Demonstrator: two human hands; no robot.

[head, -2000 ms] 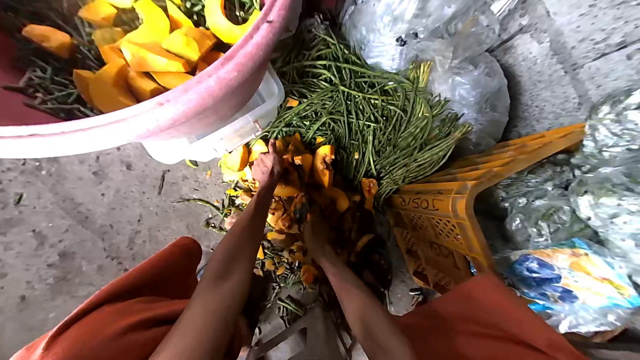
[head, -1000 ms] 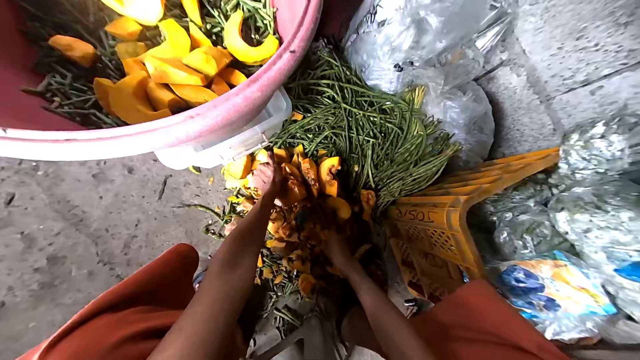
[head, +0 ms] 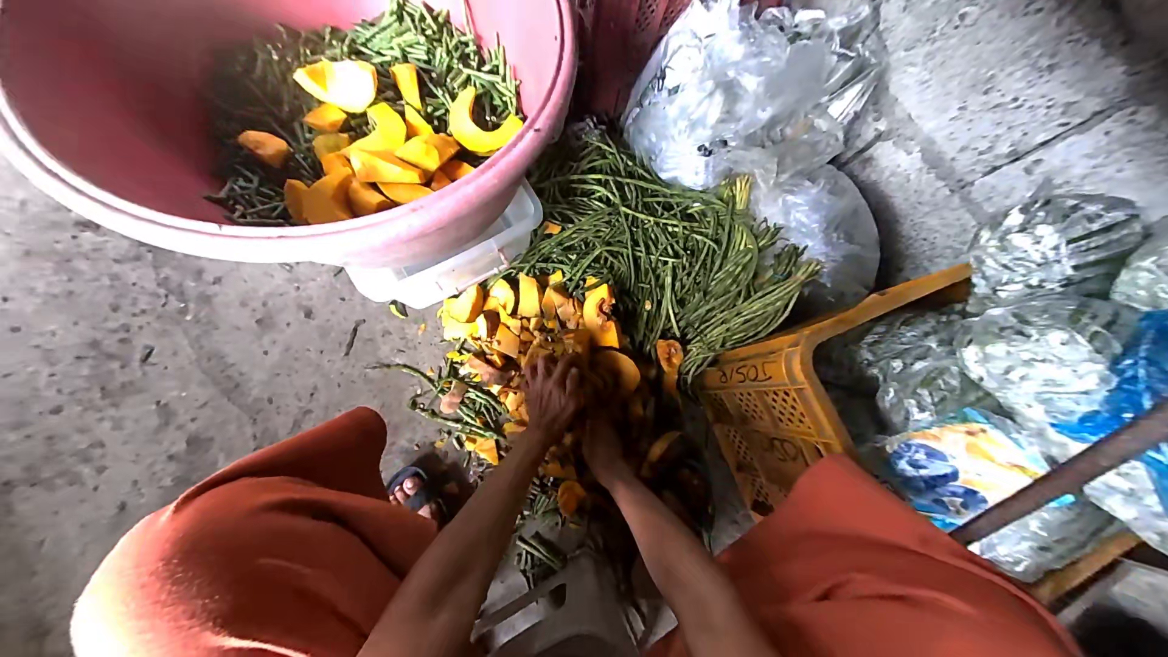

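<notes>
My left hand (head: 551, 392) reaches down onto a heap of cut squash pieces (head: 520, 306) on the floor between my knees; its fingers touch the pieces, and whether it grips one is unclear. Close beside it, my right hand (head: 602, 443) is in shadow among darker squash pieces, its fingers mostly hidden. A large pile of long green beans (head: 657, 237) lies just beyond the heap. Cut bean pieces (head: 470, 406) are scattered at its left edge. At the upper left, a pink plastic tub (head: 547, 100) holds cut beans and yellow-orange squash chunks (head: 383, 155).
A clear plastic container (head: 456, 269) sits under the tub's edge. An orange plastic crate (head: 766, 392) stands right of the heap. Filled clear plastic bags (head: 730, 91) lie beyond the beans, and more bags (head: 1040, 356) are at the right. A low stool (head: 584, 607) is beneath me.
My left hand has moved from the left upper edge of the squash heap toward its middle, nearer my right hand. My right hand remains low in the heap.
</notes>
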